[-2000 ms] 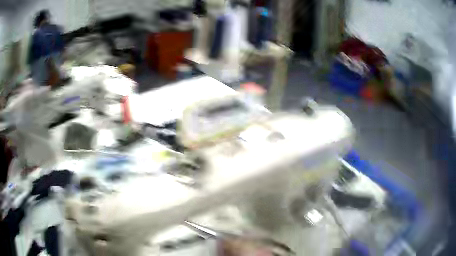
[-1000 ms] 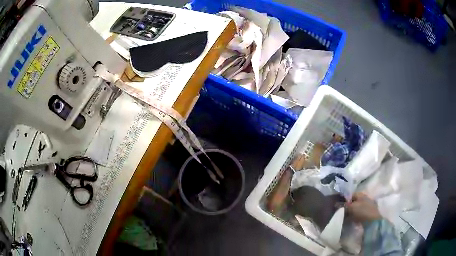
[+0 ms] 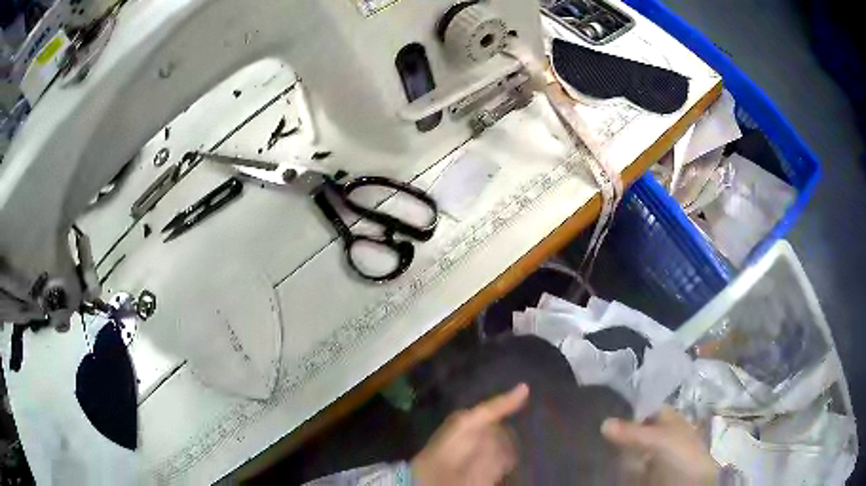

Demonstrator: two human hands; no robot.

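Observation:
A dark cloth piece (image 3: 541, 408), blurred, is held between my two hands in front of the table edge. My left hand (image 3: 470, 444) has its thumb on its near left part. My right hand (image 3: 665, 448) grips its right side, and pale thin pieces (image 3: 608, 332) with a dark patch among them show just beyond it; whether that hand holds them too is unclear. A dark half-heart piece (image 3: 107, 387) lies by the presser foot (image 3: 123, 308). A white heart template (image 3: 233, 332) lies flat on the table.
Black-handled shears (image 3: 380, 228) and dark snips (image 3: 202, 209) lie under the cream machine arm (image 3: 209, 33). A dark curved piece (image 3: 619, 78) and a measuring tape (image 3: 593, 152) are at the table's right end. Blue (image 3: 674, 247) and white (image 3: 741, 285) baskets hold pale pieces.
The view has swung back left toward the needle. The hand that was in the white basket is out over the table edge with a dark piece, and my left hand has come into view on it.

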